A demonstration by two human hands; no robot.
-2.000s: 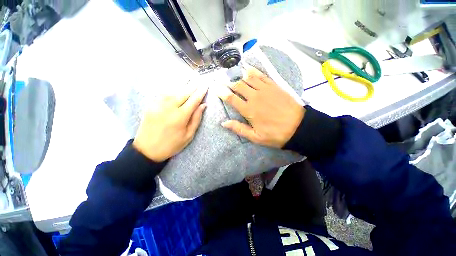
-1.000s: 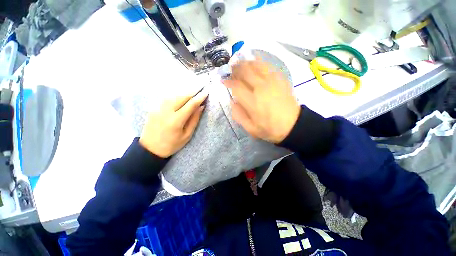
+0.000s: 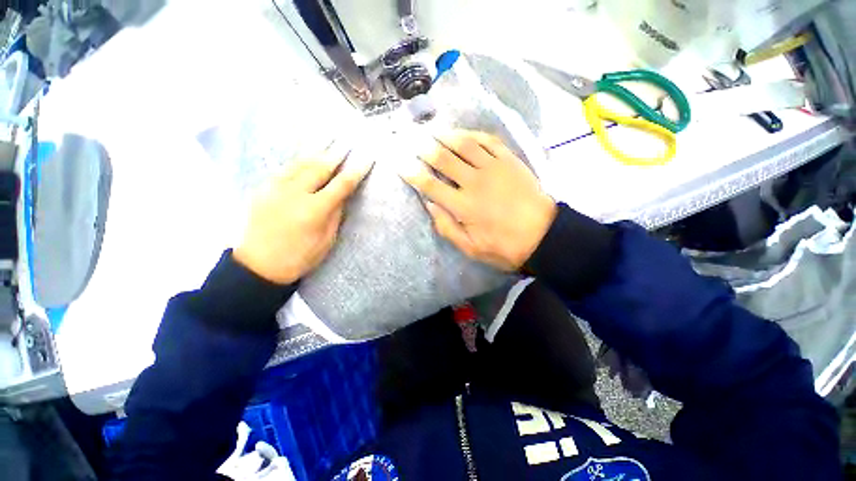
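Note:
A grey garment panel [image 3: 385, 263] with a white edge lies on the white machine table, its near end hanging over the front edge. Its far part is under the presser foot and needle area [image 3: 371, 101]. My left hand [image 3: 298, 211] lies flat on the panel's left part, left of and nearer than the needle. My right hand [image 3: 490, 197] lies on its right part, fingers spread, fingertips just below the needle area. Neither hand grips the cloth. Glare washes out the cloth near the fingertips.
Scissors with green and yellow handles [image 3: 631, 133] lie at right, with small dark tools [image 3: 768, 120] beyond. A curved grey piece [image 3: 73, 221] lies at left. A blue crate [image 3: 314, 404] stands below the table. Grey cloth with white edges [image 3: 798, 291] hangs at right.
My right hand has come down flat on the panel after moving near the needle. The dark straight line seen earlier between my hands no longer shows. My left hand has shifted slightly left.

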